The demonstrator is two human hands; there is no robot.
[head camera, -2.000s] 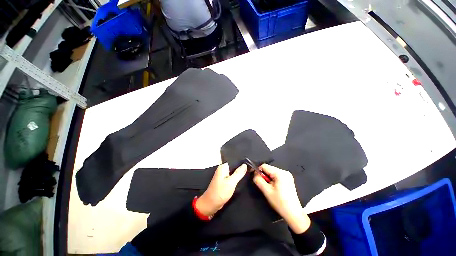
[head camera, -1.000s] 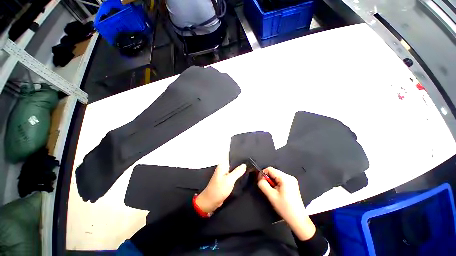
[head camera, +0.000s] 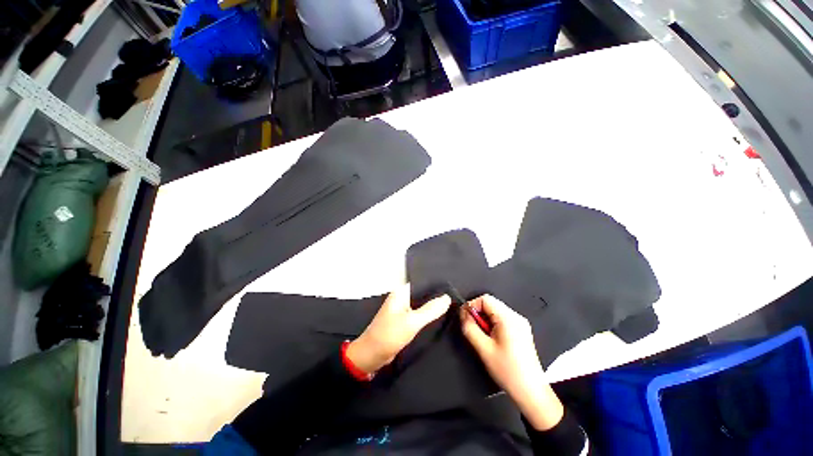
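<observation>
A black garment panel lies on the white table and runs back under my hands, with a rounded flap standing out above them. My left hand, with a red band at the wrist, pinches the black cloth between thumb and fingers. My right hand holds small thread snips with a red grip, their thin blades pointing up and left over the cloth beside my left thumb. Any thread at the tips is too fine to see. Another long black panel with a thin slit line lies at the upper left.
A blue crate is at the table's right front edge. More blue crates stand beyond the table, near a seated person. Shelves with green sacks and black bundles are on the left.
The flap above my hands has shifted and changed shape. My left thumb has moved slightly right, closer to the snips. My right hand still holds the snips.
</observation>
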